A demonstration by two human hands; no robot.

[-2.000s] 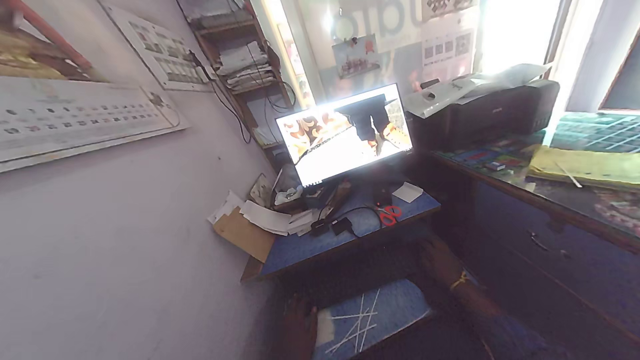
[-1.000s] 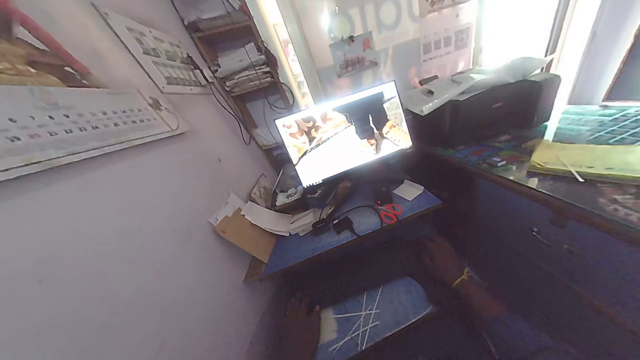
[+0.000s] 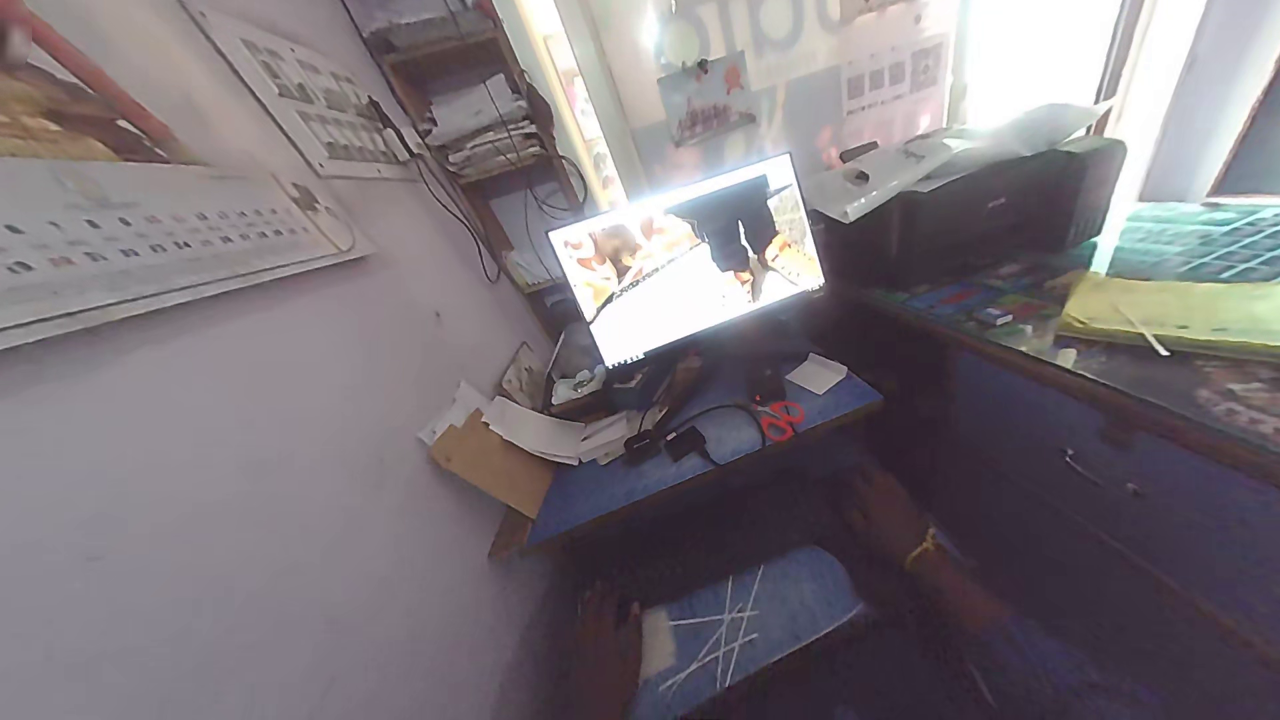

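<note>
My left hand point(image 3: 608, 640) rests low in the view at the left end of a dark pull-out shelf, beside a blue surface point(image 3: 790, 600) marked with crossing white strips. My right hand point(image 3: 885, 510), with a yellow band at the wrist, lies at the right end of that dark shelf, below the blue desk top point(image 3: 620, 490). The shelf is too dark to tell what lies under my fingers. A lit monitor point(image 3: 700, 260) stands tilted in the view on the desk. Red-handled scissors point(image 3: 782, 420), a black adapter point(image 3: 685, 442) with a cable and a white paper point(image 3: 818, 373) lie before it.
Papers and a brown cardboard folder point(image 3: 490, 460) lean at the desk's left edge, against the wall. A black printer point(image 3: 1000, 210) stands at the right on a counter with a yellow cloth-like item point(image 3: 1180, 310). Shelves point(image 3: 480, 130) with stacked papers and hanging cables are behind.
</note>
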